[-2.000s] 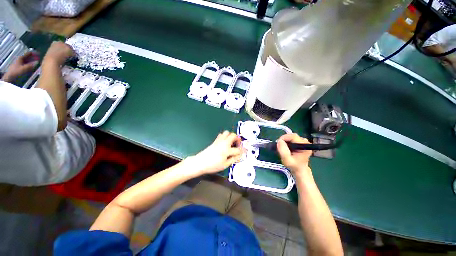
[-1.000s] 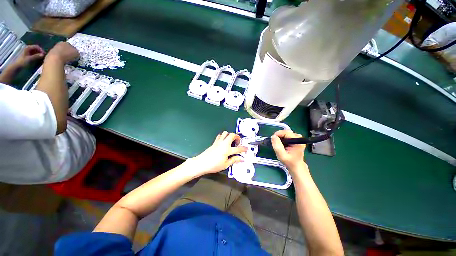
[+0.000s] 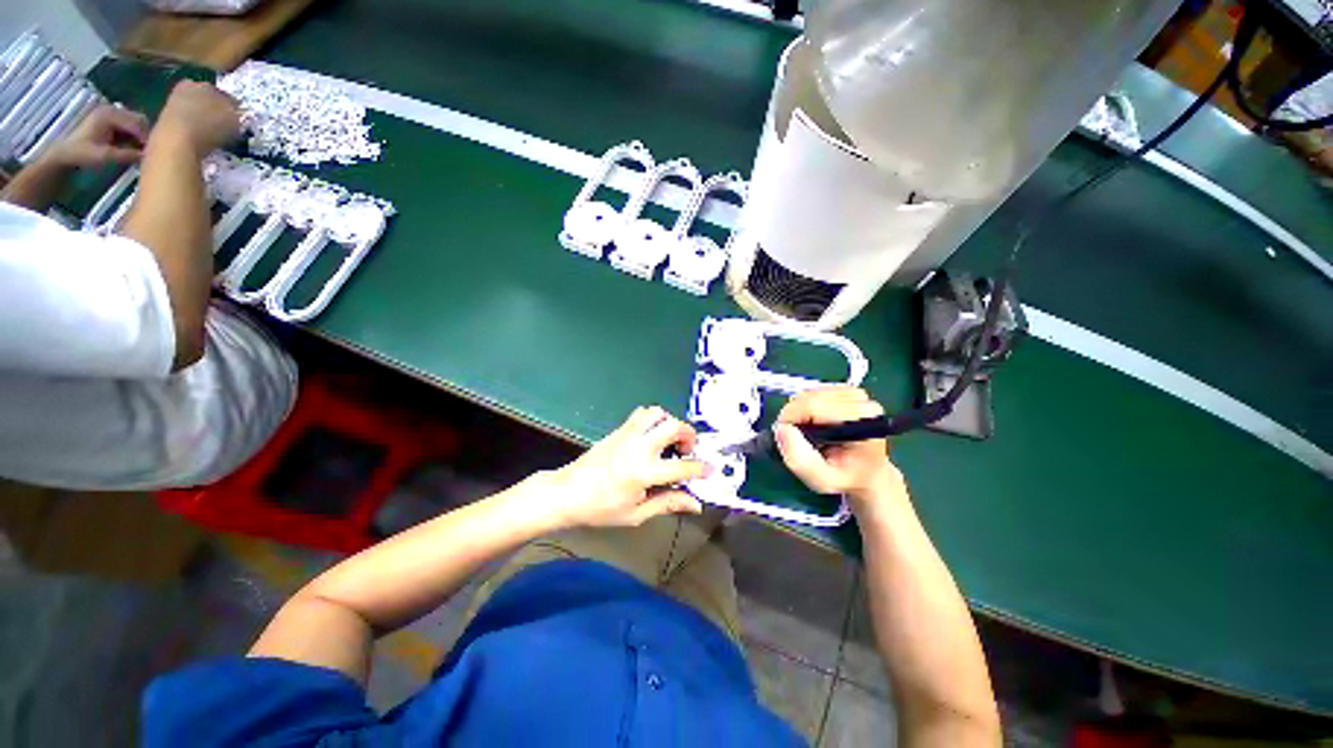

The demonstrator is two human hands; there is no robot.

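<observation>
Three white plastic housings [image 3: 727,402] lie side by side on the green bench in front of me, discs to the left and long loops to the right. My right hand [image 3: 833,443] holds a black soldering iron [image 3: 877,427] like a pen, its tip at the disc of the housing nearest me. My left hand [image 3: 640,471] has its fingertips around the left edge of that same housing, beside the tip. My right hand covers part of the loops. Whether a small part sits between my left fingertips is too small to tell.
A translucent white fume hood [image 3: 833,205] hangs just beyond the work. A dark metal iron stand [image 3: 958,351] is right of it. Three more housings [image 3: 643,246] lie left of the hood. At left, a neighbour's hands [image 3: 198,117] are near a heap of small white parts [image 3: 300,114] and more housings [image 3: 300,249].
The iron's tip and both my hands have moved from the middle housing to the one nearest me. The view has shifted slightly. The neighbour's hands have moved a little.
</observation>
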